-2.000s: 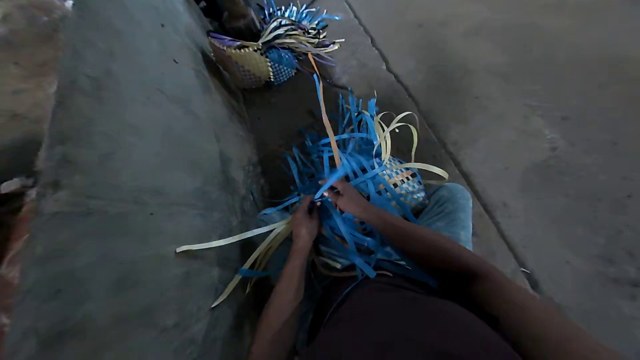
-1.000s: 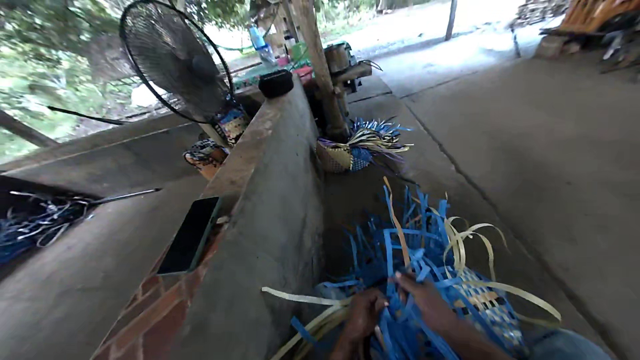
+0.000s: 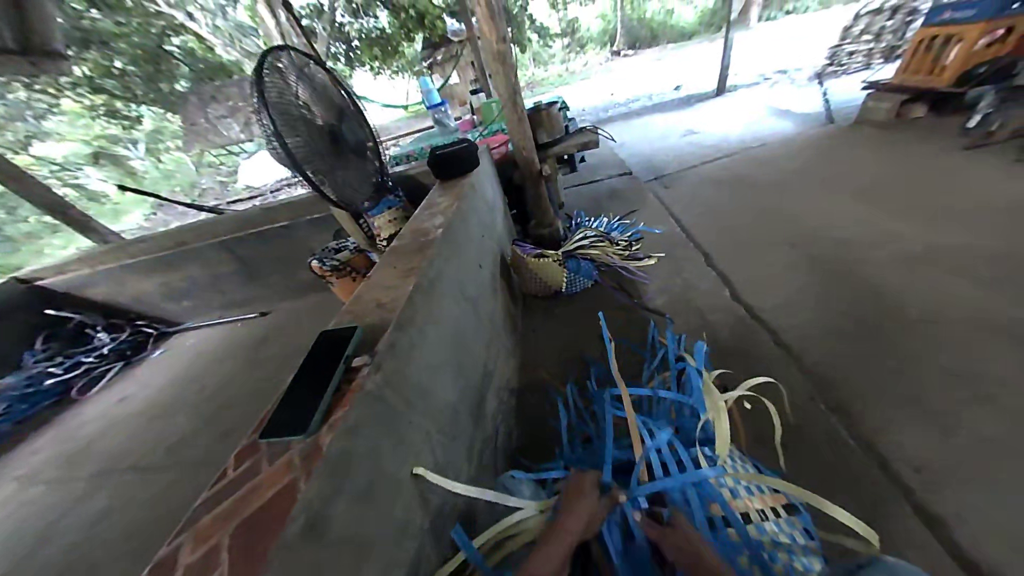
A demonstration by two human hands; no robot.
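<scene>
A partly woven basket of blue and cream strips (image 3: 772, 512) lies over my lap at the lower right, its loose blue strips standing up and spreading out. My left hand (image 3: 580, 508) has its fingers closed on blue strips at the near edge of the weave. Close beside it on the right, my right hand (image 3: 676, 540) pinches among the same strips; its fingertips are partly covered. A tan strip (image 3: 626, 392) rises steeply between the blue ones. Cream strips (image 3: 480, 490) stick out to the left, under my left hand.
A low concrete wall (image 3: 448, 336) runs along the left, with a phone (image 3: 310, 384) and a black case (image 3: 454, 159) on top. Beyond it stands a fan (image 3: 320, 128). Another woven basket (image 3: 544, 270) with loose strips sits by a wooden post (image 3: 520, 120). Tangled strips (image 3: 80, 352) lie far left.
The view has swung up and to the left, bringing the wall top, phone and fan into sight. Both hands stay close together at the blue strips.
</scene>
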